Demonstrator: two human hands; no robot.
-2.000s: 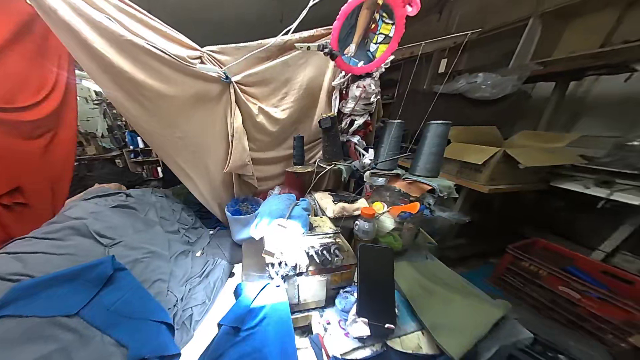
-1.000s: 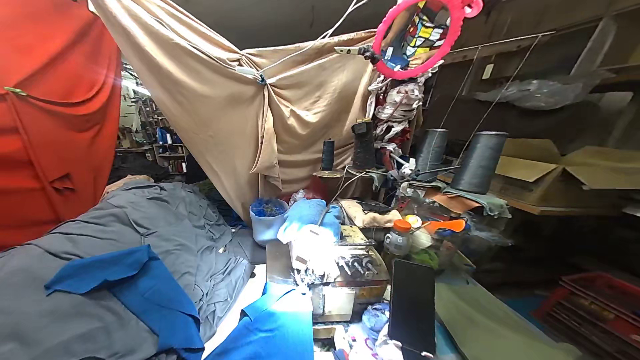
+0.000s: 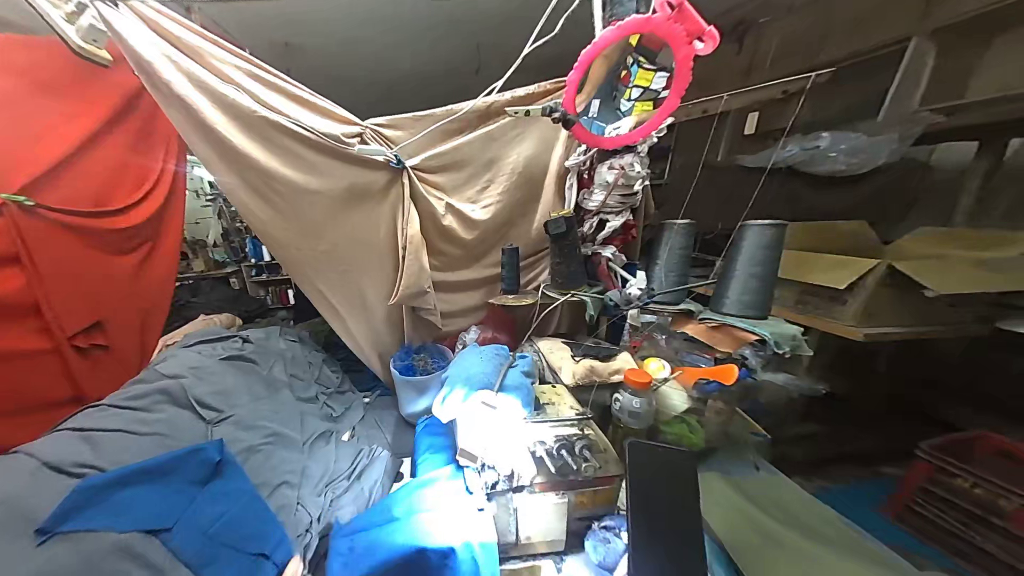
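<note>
A fingertip of what seems to be my left hand (image 3: 294,566) shows at the bottom edge, touching or close beside the right corner of a blue fabric piece (image 3: 212,512); the rest of the hand is out of frame. That piece lies on a heap of grey fabric (image 3: 240,400). My right hand is not in view. Another blue fabric piece (image 3: 416,528) lies against the left side of a sewing machine (image 3: 552,472), whose needle area is washed out by a bright lamp. A light blue cloth (image 3: 484,372) rests on top. A black phone (image 3: 664,508) stands upright in front, at the right.
Behind the machine are a white bucket of thread scraps (image 3: 420,384), an orange-capped bottle (image 3: 634,400) and large dark thread cones (image 3: 748,268). A pink-framed mirror (image 3: 572,88) hangs above. Beige curtain (image 3: 336,216), open cardboard box (image 3: 880,280) and red crate (image 3: 960,480) surround the place.
A fingertip now shows at the bottom edge. The blue fabric by the machine reaches further up along its left side than a second ago. The view has turned left since the first frame.
</note>
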